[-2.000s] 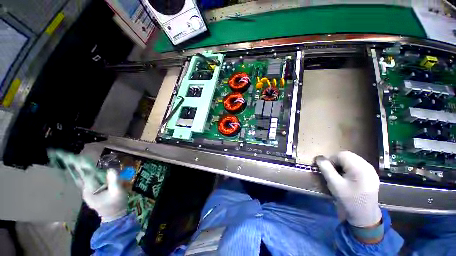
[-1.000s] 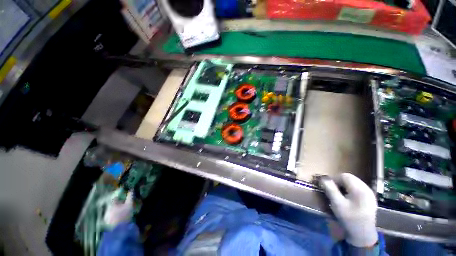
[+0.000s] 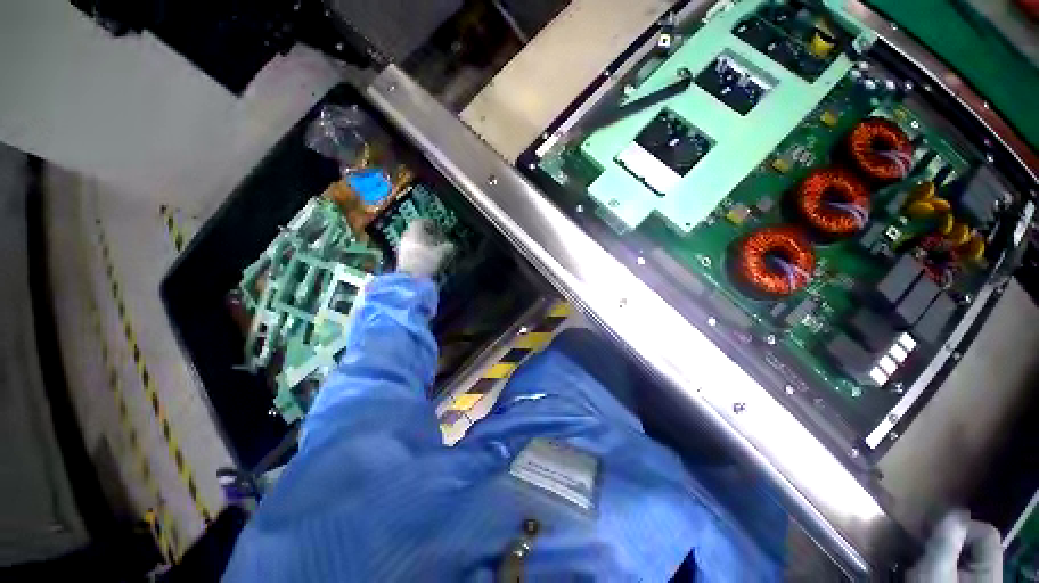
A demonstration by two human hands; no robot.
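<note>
My left hand [image 3: 422, 248], in a white glove, reaches into the dark parts bin [image 3: 217, 228] below the rail, over small green parts [image 3: 424, 211]; its fingers are too small and blurred to tell if they hold anything. A pile of pale green frames [image 3: 308, 302] lies in the bin beside it. My right hand [image 3: 959, 549], gloved, is at the lower right edge, partly cut off. The circuit board [image 3: 798, 302] sits in its carrier with a green cover plate [image 3: 729, 142] over its left side and three orange-red copper rings [image 3: 834, 200].
The silver conveyor rail [image 3: 638, 302] runs diagonally between bin and board. A dark thin tool [image 3: 638, 105] lies across the cover plate's edge. A clear bag [image 3: 340, 134] and a blue item [image 3: 369, 186] lie in the bin. Yellow-black tape [image 3: 501, 370] marks the floor.
The view has turned down and left toward the bin. My left hand, which held a pale green frame, is now over the small green parts. My right hand now shows at the frame's edge.
</note>
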